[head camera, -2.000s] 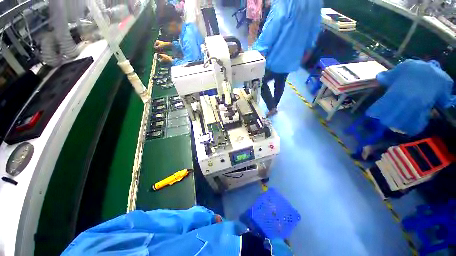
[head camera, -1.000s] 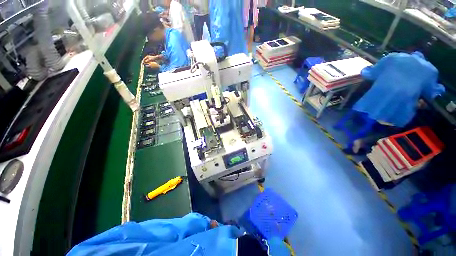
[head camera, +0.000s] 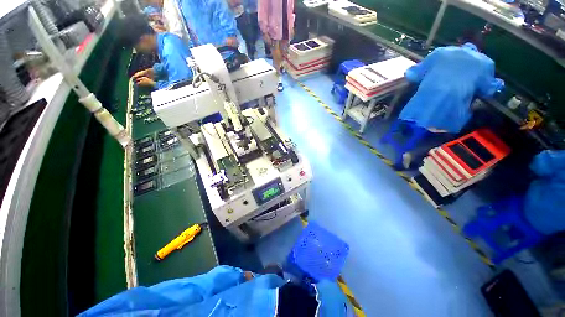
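A blue sleeve crosses the bottom edge, with a small patch of skin at its end, likely my left hand (head camera: 249, 275); its fingers and any hold are hidden. My right hand is not visible. A yellow-orange electric screwdriver (head camera: 179, 242) lies on the green bench strip (head camera: 162, 215). Beyond it, clear blister trays (head camera: 174, 162) hold dark device units (head camera: 145, 174) in the left pockets. The white automatic machine (head camera: 219, 197) stands right of the bench, with dark and metal fixtures (head camera: 234, 167) and a small green screen (head camera: 269, 192).
A blue perforated basket (head camera: 318, 252) is on the floor by the machine. A person in blue (head camera: 174, 60) works at the line beyond it. Another person in blue (head camera: 443, 86) sits across the aisle near stacked red and white trays (head camera: 461, 156). Yellow-black tape (head camera: 378, 155) marks the floor.
The view has turned right, so the bench and machine have shifted left in the picture. The screwdriver stays on the bench. Another blue-clothed person now shows at the right edge.
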